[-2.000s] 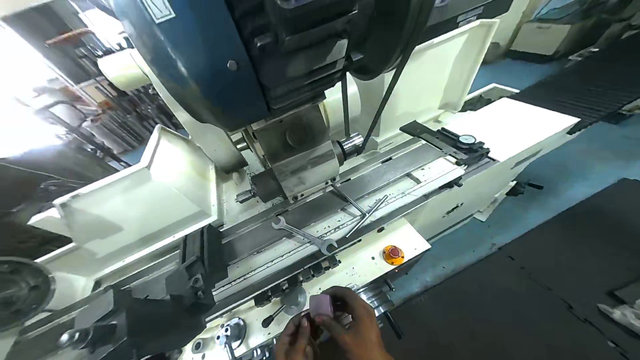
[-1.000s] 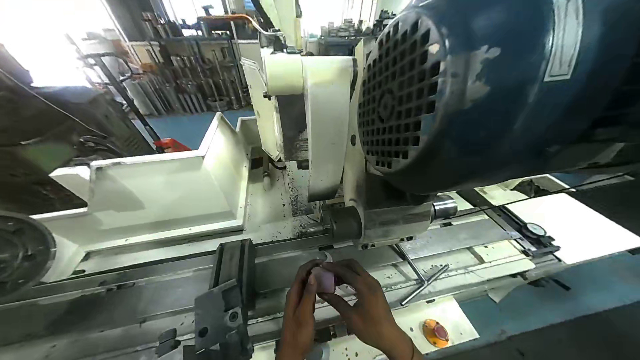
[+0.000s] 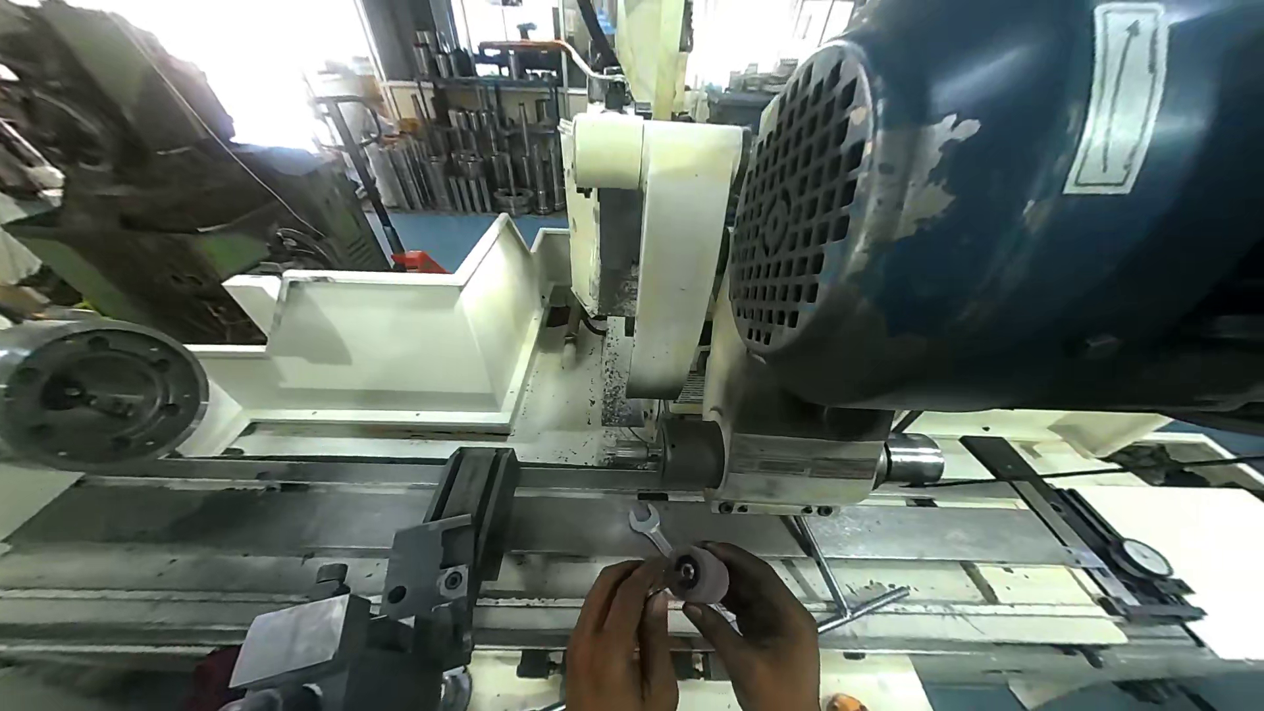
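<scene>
A small pinkish grinding wheel [image 3: 699, 576] with a dark centre bore is held over the machine table. My right hand [image 3: 765, 632] grips its right side between thumb and fingers. Close against its left side is my left hand [image 3: 624, 632], fingers bent together at the wheel's edge; whether it holds a small part there cannot be told. An open-end wrench [image 3: 649, 528] lies behind the wheel, partly hidden by the hands. To the right rests a T-handled metal bar tool [image 3: 825, 568]. The grinding spindle [image 3: 691, 452] is just above and behind the hands.
A large blue motor [image 3: 987, 227] hangs at upper right. A workhead with a round faceplate [image 3: 104, 395] stands left. A dark clamp-like fixture [image 3: 434, 563] sits left of the hands. A dial caliper [image 3: 1106, 543] lies at right. White splash guards [image 3: 385, 341] stand behind the table.
The view has swung left and closer to the spindle since the earliest frame. The hands, with the wheel, have moved from the machine's front edge to over the table. The wheel's bore now faces the camera.
</scene>
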